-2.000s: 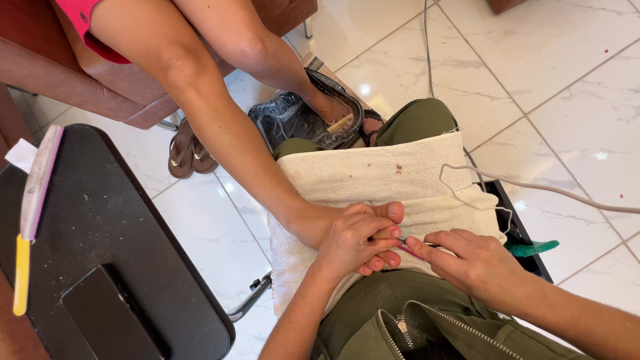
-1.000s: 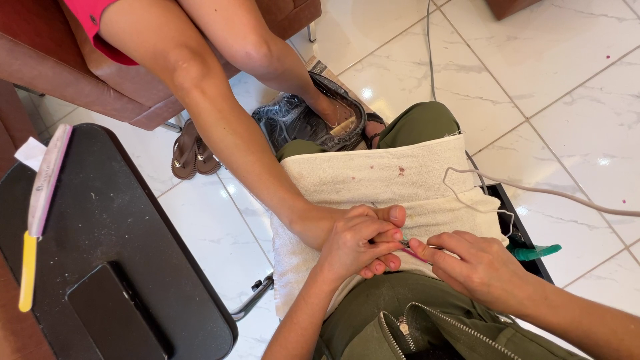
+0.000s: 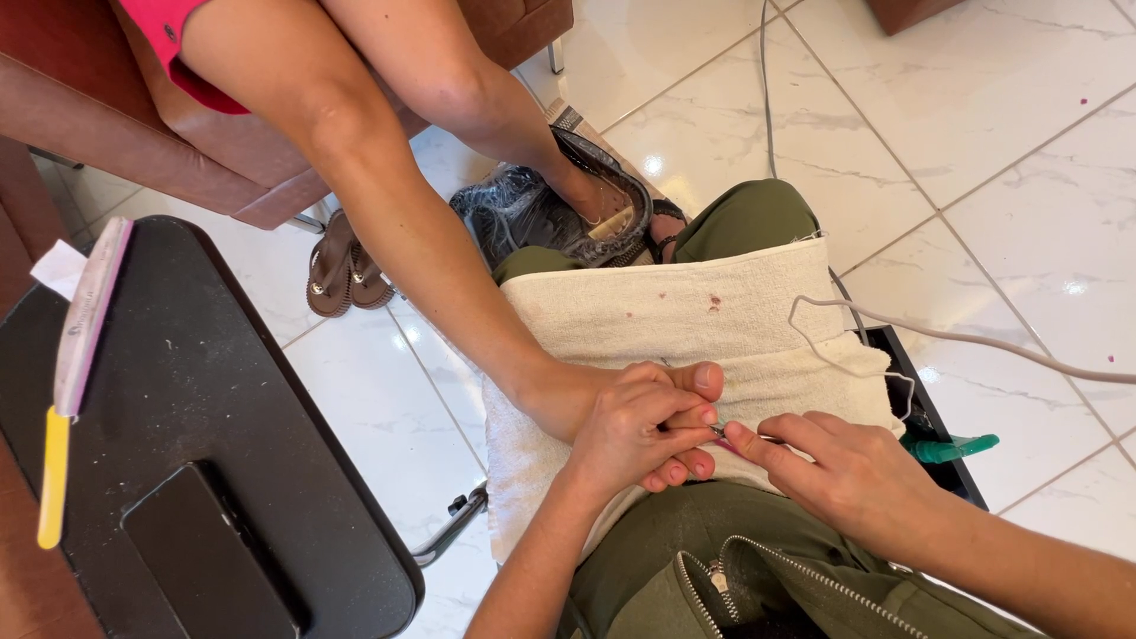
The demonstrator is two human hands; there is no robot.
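Observation:
Another person's bare foot (image 3: 564,395) rests on a cream towel (image 3: 763,293) spread over my lap. My left hand (image 3: 630,426) is closed around the front of that foot, its fingers at the toes. My right hand (image 3: 825,461) grips a small metal-tipped tool (image 3: 718,431), probably a cuticle tool, whose tip is at a toe held by my left fingers. Most of the tool is hidden by the fingers, and a pink part shows beside it. Small reddish spots (image 3: 714,303) mark the towel.
A black tray table (image 3: 204,355) at the left holds a dark phone-like object (image 3: 209,555), a nail file (image 3: 89,311) and a yellow-handled item (image 3: 53,479). The person's other foot is in a plastic-lined basin (image 3: 515,213). Brown flip-flops (image 3: 331,271), a cable (image 3: 1003,342) and a green object (image 3: 954,448) are nearby.

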